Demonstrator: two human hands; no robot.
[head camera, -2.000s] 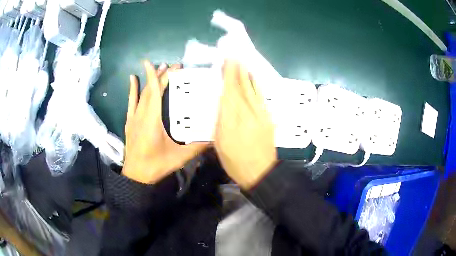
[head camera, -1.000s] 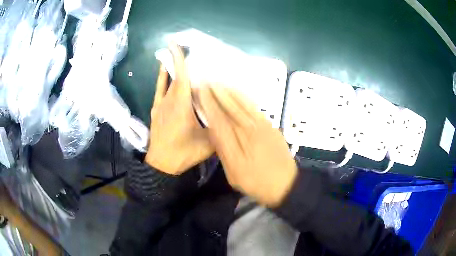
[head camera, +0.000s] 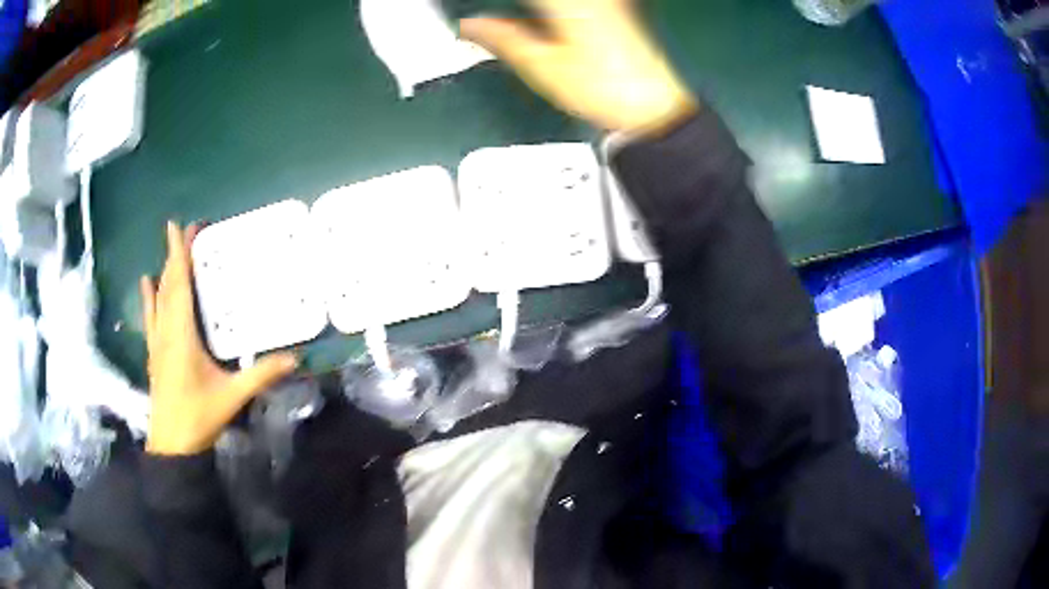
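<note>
Several white power strips lie flat in a row on the dark green bench, cords toward me. My left hand (head camera: 205, 357) is spread against the left edge of the leftmost power strip (head camera: 260, 280), thumb near its front edge. My right hand (head camera: 587, 58) is slightly blurred over the far part of the bench, partly cut off by the top edge. Its fingers are beside the white wiping cloth (head camera: 416, 41); I cannot tell if they touch it. My right sleeve covers part of the rightmost strip (head camera: 627, 213). Bagged power cords (head camera: 397, 389) hang off the front edge.
Waiting strips (head camera: 106, 109) stand at the left with bagged cords hanging down. A white card (head camera: 845, 125) lies at the bench's right. A blue tote (head camera: 949, 345) below right holds bagged cords (head camera: 877, 403). Blue sheets (head camera: 978, 115) are at the right end.
My right hand has left the strips and moved to the far side with the cloth now lying beside it. My left hand has moved left. The strips now show uncovered in a row.
</note>
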